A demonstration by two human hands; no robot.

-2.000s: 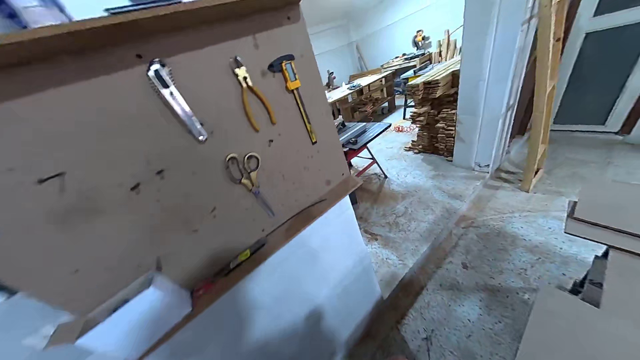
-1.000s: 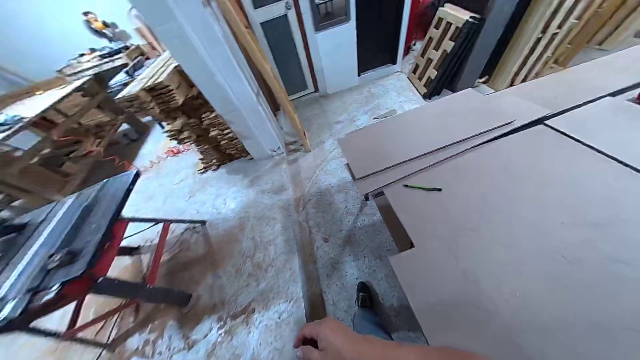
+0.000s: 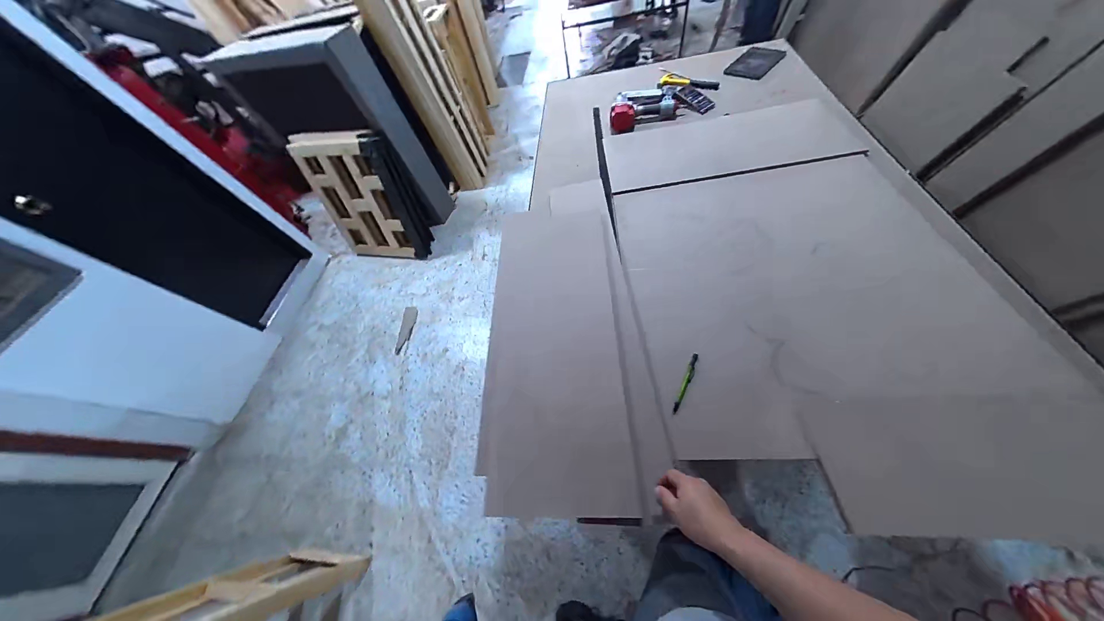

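Observation:
My right hand (image 3: 697, 511) is at the near end of a narrow board strip (image 3: 642, 371), its fingers curled at the corner; whether they grip it cannot be told. Left of the strip lies a wider brown board panel (image 3: 556, 371). A green pen (image 3: 686, 383) rests to the right, on a large brown sheet (image 3: 733, 293). At the far end of the worktable are a red and silver power tool (image 3: 642, 112), a yellow and black hand tool (image 3: 688, 82) and a dark flat pad (image 3: 755, 62). My left hand is out of view.
Large sheets (image 3: 1026, 129) lean along the right side. Wooden frames (image 3: 354, 194) and lumber (image 3: 431, 86) stand at the back left beside a black door (image 3: 129, 172). A wooden frame piece (image 3: 241, 591) is at the lower left. A small scrap (image 3: 407, 329) lies on the floor.
The view has swung far right, from the wall tools to the boards. My right hand, over the floor one second ago, is now at the near end of the strip.

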